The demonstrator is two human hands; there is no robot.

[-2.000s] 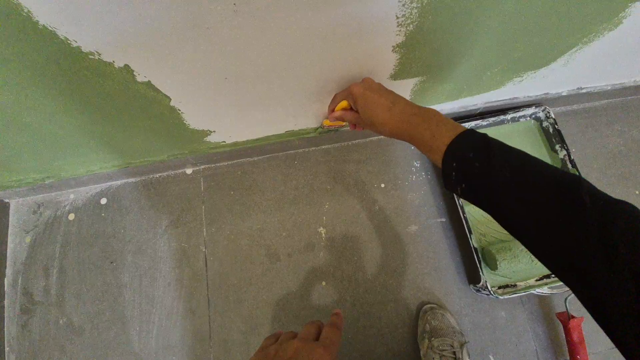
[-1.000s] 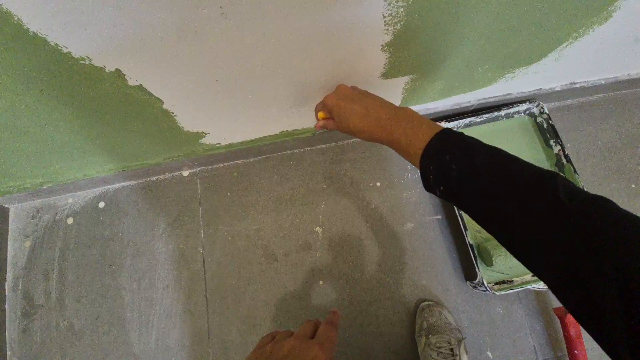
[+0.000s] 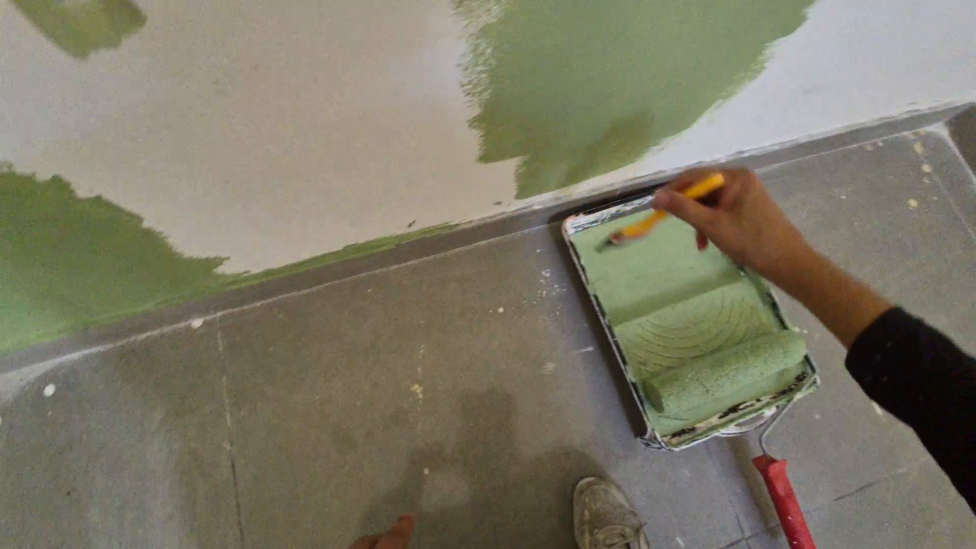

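Note:
My right hand (image 3: 732, 217) grips a small paintbrush with a yellow handle (image 3: 648, 223), its dark bristles low over the upper end of a paint tray (image 3: 602, 324) of light green paint. Whether the bristles touch the paint I cannot tell. A paint roller (image 3: 728, 374) coated in green lies across the lower end of the tray, its red handle (image 3: 785, 499) sticking out over the floor. Only fingers of my left hand (image 3: 389, 536) show at the bottom edge, above the floor; the rest is cut off, and its grip cannot be judged.
The white wall (image 3: 320, 114) bears green painted patches and a thin green strip along its bottom. Below it runs a grey baseboard (image 3: 381, 263). Grey floor tiles (image 3: 328, 396) carry paint specks. A worn shoe (image 3: 606, 515) stands left of the roller handle.
My right hand has moved with the brush from the wall's lower edge to over the paint tray on the right. The view has shifted right, and less of my left hand shows.

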